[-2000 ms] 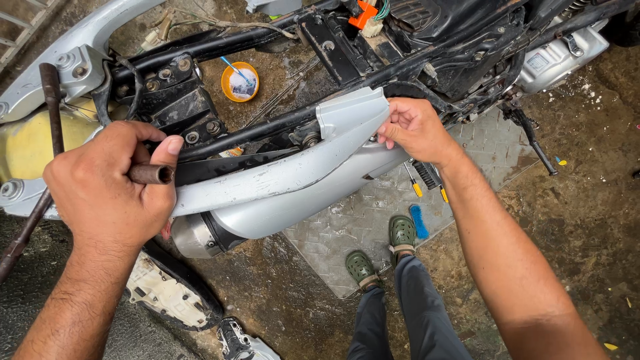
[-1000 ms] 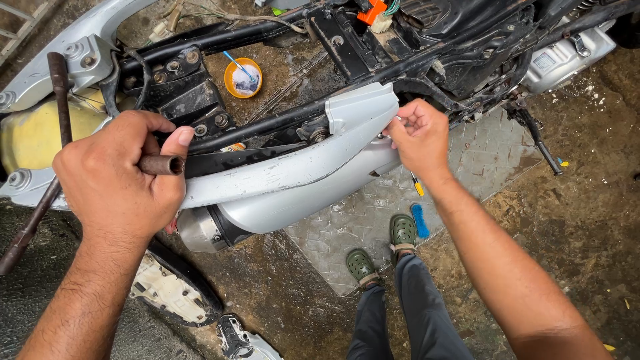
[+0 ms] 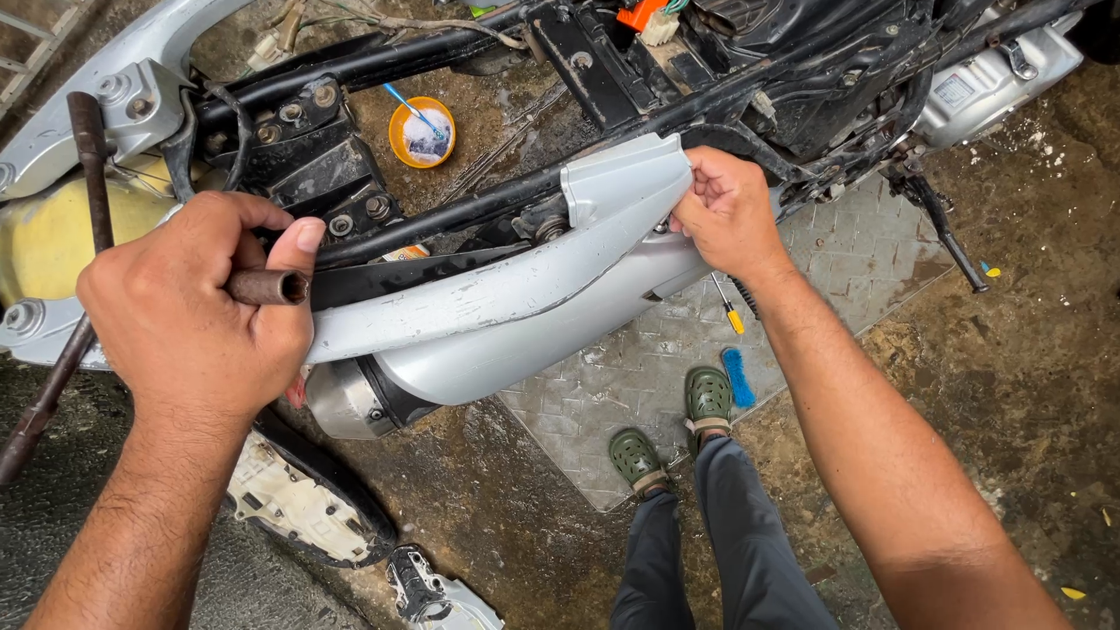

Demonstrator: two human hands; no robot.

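Note:
My left hand (image 3: 197,302) is closed around a rusty T-shaped socket wrench (image 3: 94,188), whose hollow end points right past my thumb. Below and beside that hand runs a silver grab rail or side trim (image 3: 455,306) along the motorcycle's black frame (image 3: 490,197). At the trim's right end, the fingers of my right hand (image 3: 731,210) pinch its edge; what lies under the fingertips is hidden. Beneath the trim sits the silver exhaust muffler cover (image 3: 525,350) with its metal tip (image 3: 346,398). Bolts (image 3: 339,225) show on the black bracket near my left thumb.
An orange bowl (image 3: 398,131) with foamy liquid and a blue brush stands beyond the frame. On the floor lie a yellow-handled screwdriver (image 3: 734,320), a blue brush (image 3: 738,378), the motorcycle seat (image 3: 302,490) and a white-and-black part (image 3: 437,595). The side stand (image 3: 945,227) juts out at right.
Both hands stay at about the same places on the motorcycle, the left still holding the wrench. The view has shifted slightly.

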